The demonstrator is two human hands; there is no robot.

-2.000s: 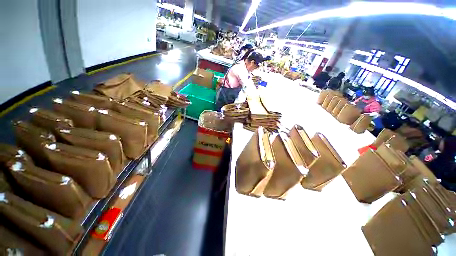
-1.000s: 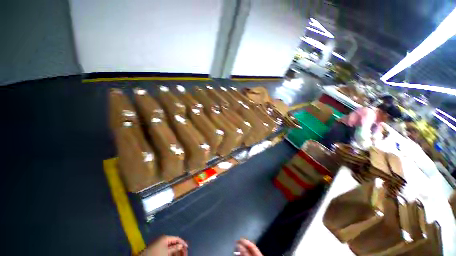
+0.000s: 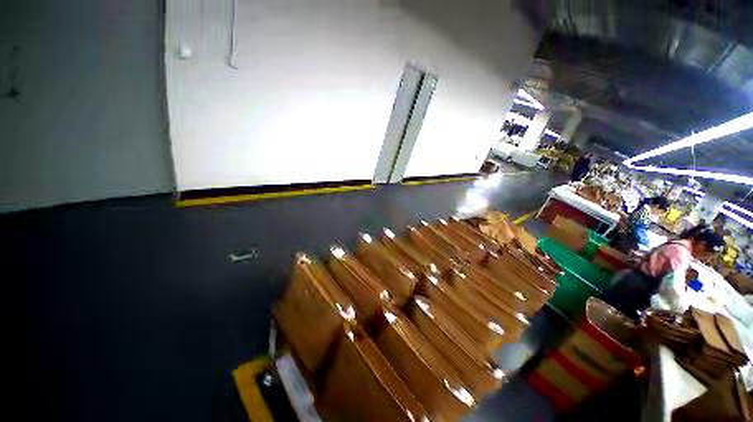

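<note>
Brown tote bags [image 3: 404, 346] stand upright in two close rows on a low platform [image 3: 295, 387] in front of me. White tufts show at both ends of each bag top. At the far end of the rows lie limp flat bags [image 3: 499, 227] in a pile. Neither of my hands is in the picture. The lower edge cuts off the nearest bags.
A yellow floor line [image 3: 250, 394] lies by the platform's near corner. To the right are a brown and red carton [image 3: 582, 354], a green crate [image 3: 570, 276], and a white worktable [image 3: 679, 387] with stacked brown bags [image 3: 717, 334]. A person in pink [image 3: 667, 260] is at the table.
The view has turned left and moved so the standing bags are closer. The worktable has shifted to the right edge. Both my hands, seen low in the frame one second ago, are out of the picture.
</note>
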